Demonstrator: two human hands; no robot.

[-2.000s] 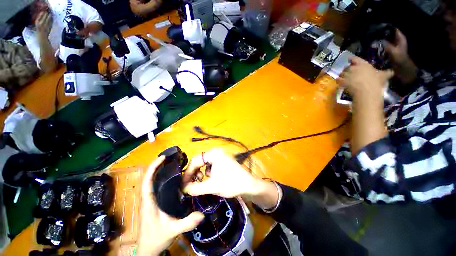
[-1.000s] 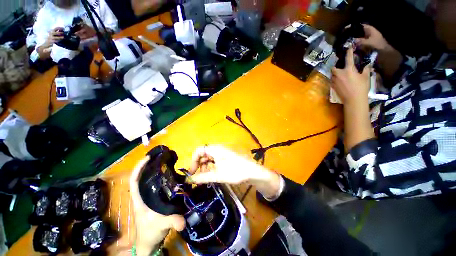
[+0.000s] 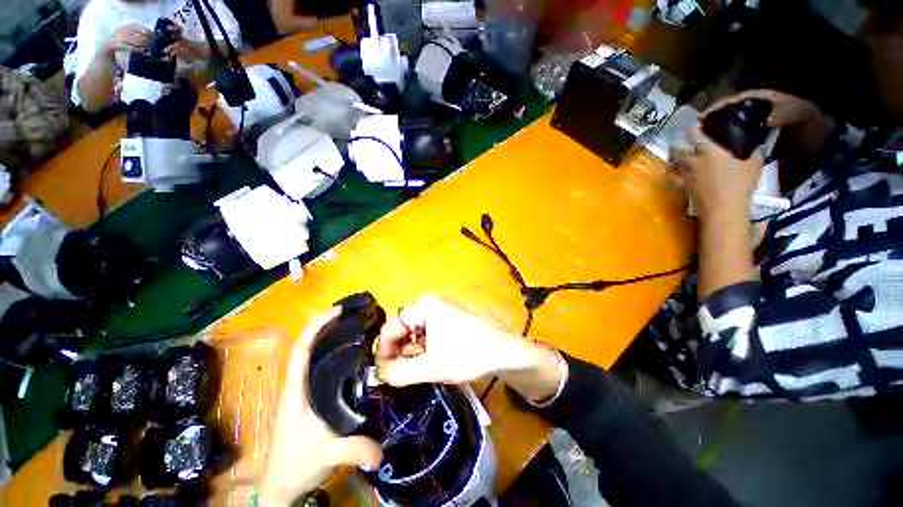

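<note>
My left hand holds the black camera front module tilted above the left rim of the camera body. The camera body, a white base with an open round black shell, stands on the bench. Blue and red wires run between module and shell. My right hand is at the module's right edge with its fingers bent together. What its fingertips pinch is too small to tell.
A clear tray of black modules is at lower left. White cameras stand on the green mat. A forked black cable lies on the orange bench. A black box device and a neighbour's hands are at right.
My left hand has turned the module so its inside faces away more than a second ago. My right hand stays close to it. The cable's split ends have shifted on the bench.
</note>
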